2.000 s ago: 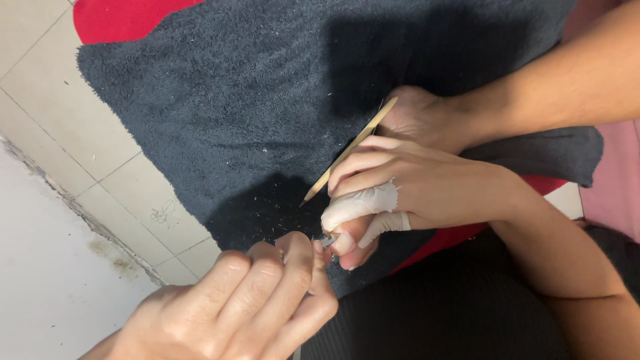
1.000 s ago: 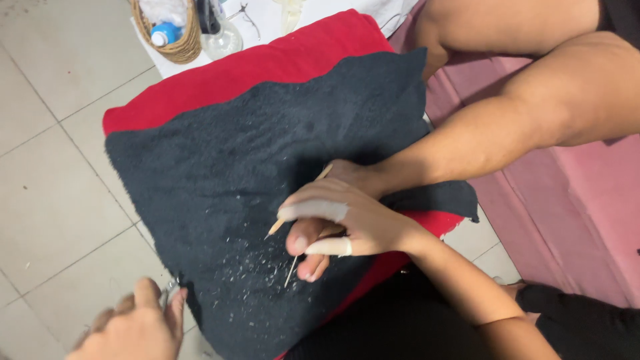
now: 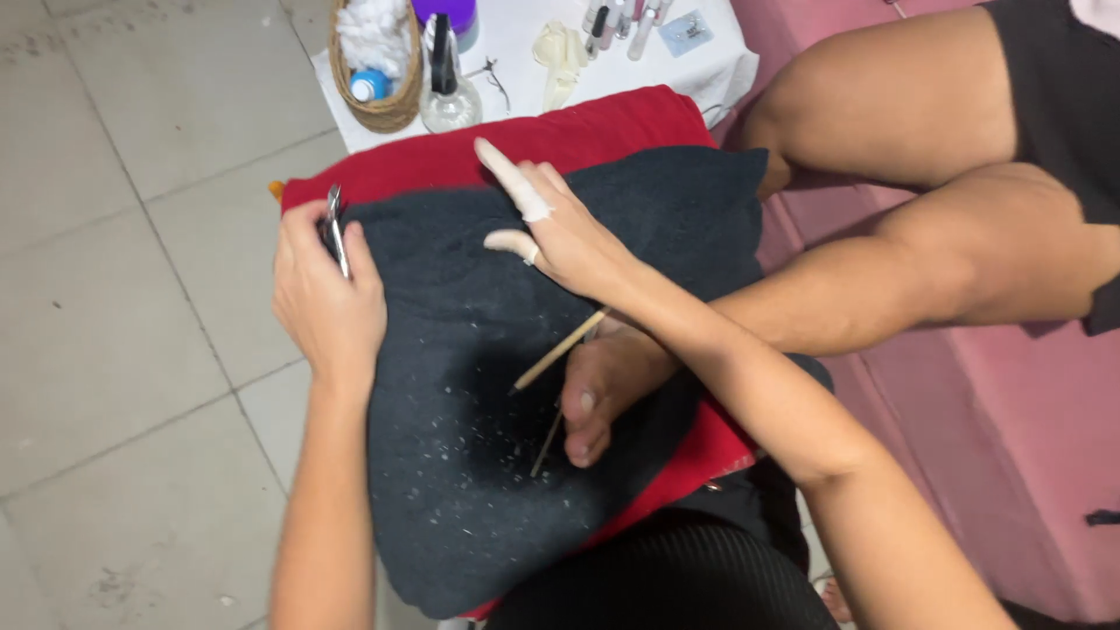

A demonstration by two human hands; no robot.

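Observation:
My left hand (image 3: 331, 284) is at the left edge of the dark towel (image 3: 437, 297), with metal nippers (image 3: 336, 232) held between thumb and fingers. Over the upper part of the towel, my right hand (image 3: 551, 223) is spread and holds nothing visible; pale wraps cover its index finger and thumb. Another person's bare foot (image 3: 604, 385) rests on the towel below my right forearm. A light wooden stick (image 3: 560, 352) reaches out from beside the foot, its far end hidden under my forearm. Near the toes is a thin, narrow tool (image 3: 547, 444). Small pale flakes dot the towel.
A red towel (image 3: 560, 136) lies under the dark one. Beyond it, a white-covered surface (image 3: 700, 83) bears a wicker basket (image 3: 385, 114) of cotton, a clear bottle (image 3: 451, 105) and several small bottles. A pink seat (image 3: 989, 411) is at the right.
My right hand has let go of the foot and moved away toward the red towel. My left hand, with the nippers, has come up along the towel's left edge. The view has shifted.

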